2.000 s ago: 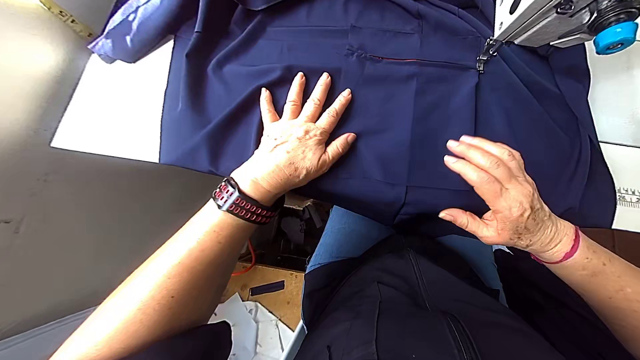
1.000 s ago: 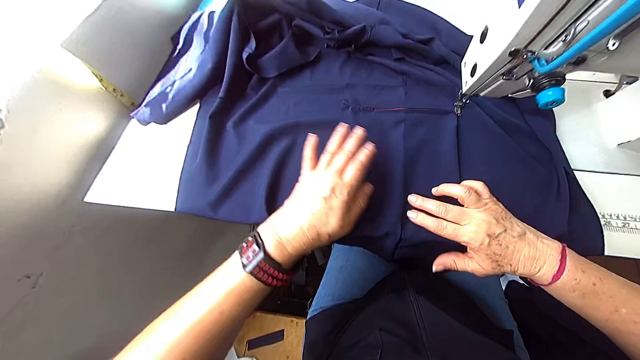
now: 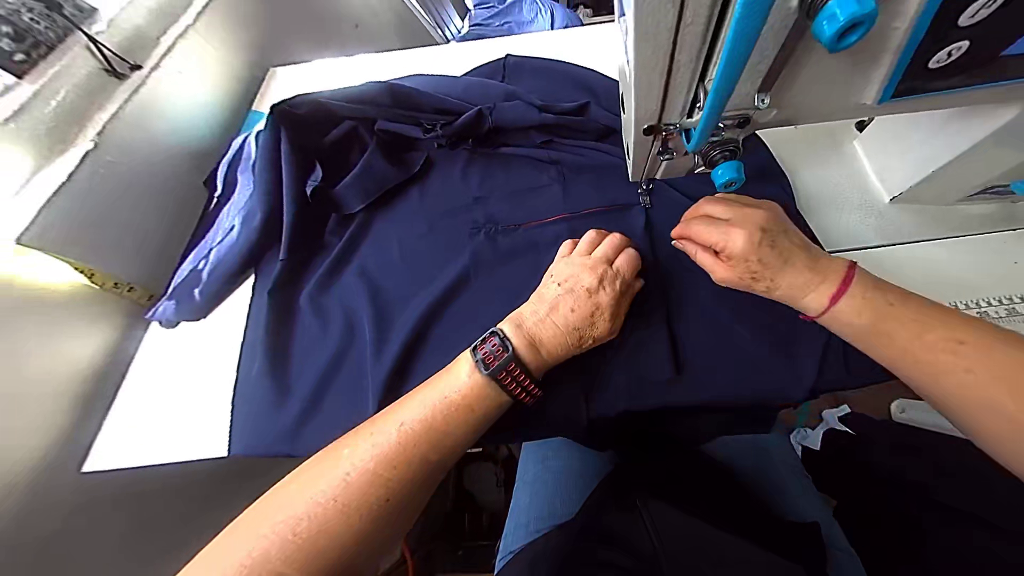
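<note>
Navy fabric (image 3: 416,304) lies spread over the sewing machine bed, with a red line of thread (image 3: 560,216) running across it toward the presser foot (image 3: 646,194). The foot rests on the cloth below the sewing machine head (image 3: 668,88). My left hand (image 3: 588,292), wearing a watch, lies on the fabric just below the red line, fingers curled under; whether they pinch the cloth is hidden. To the right of the foot is my right hand (image 3: 740,248), its thumb and fingertips brought together over the fabric. Whether anything thin is between them cannot be told.
Bunched navy cloth lies behind the red line, with a lighter blue edge (image 3: 216,256) at left. A yellow measuring tape (image 3: 112,284) is on the grey table (image 3: 144,208). A ruler scale (image 3: 992,306) runs along the right side. Blue cloth (image 3: 516,18) lies beyond the table.
My left hand has moved right, nearer the presser foot, and its spread fingers have curled. My right hand has risen beside the foot, fingertips now together. The view has shifted.
</note>
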